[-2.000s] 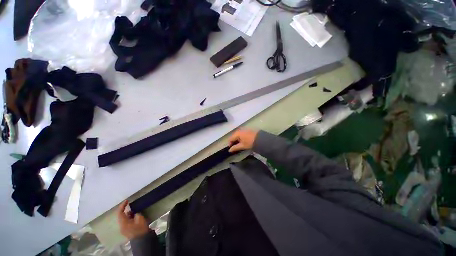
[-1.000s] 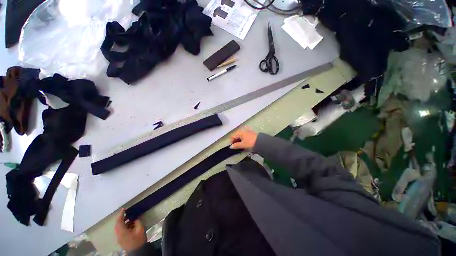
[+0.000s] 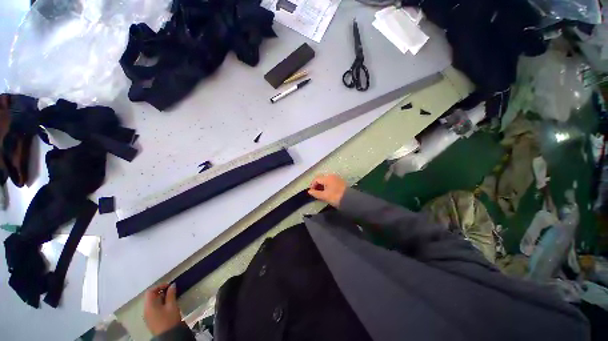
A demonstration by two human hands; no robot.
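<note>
A long dark navy fabric strip [image 3: 243,240] is stretched between my two hands over the pale green ledge, close to my body. My left hand [image 3: 162,311] holds its lower left end. My right hand [image 3: 327,190] pinches its upper right end between thumb and fingers. A thicker stack of dark strips [image 3: 203,192] lies on the table along the steel ruler [image 3: 365,106], on the side nearer me.
Black shears [image 3: 357,65], a marker [image 3: 291,90], a brass-coloured tool [image 3: 296,76] and a dark block [image 3: 289,65] lie beyond the ruler. Dark fabric heaps lie at left [image 3: 63,180] and top [image 3: 200,50]. Small dark offcuts [image 3: 106,204] are scattered. A plastic bag [image 3: 73,46] is upper left.
The view has shifted, so the table things appear slightly further left and up. Both hands still hold the strip's ends; the left hand's fingers have changed position at its end.
</note>
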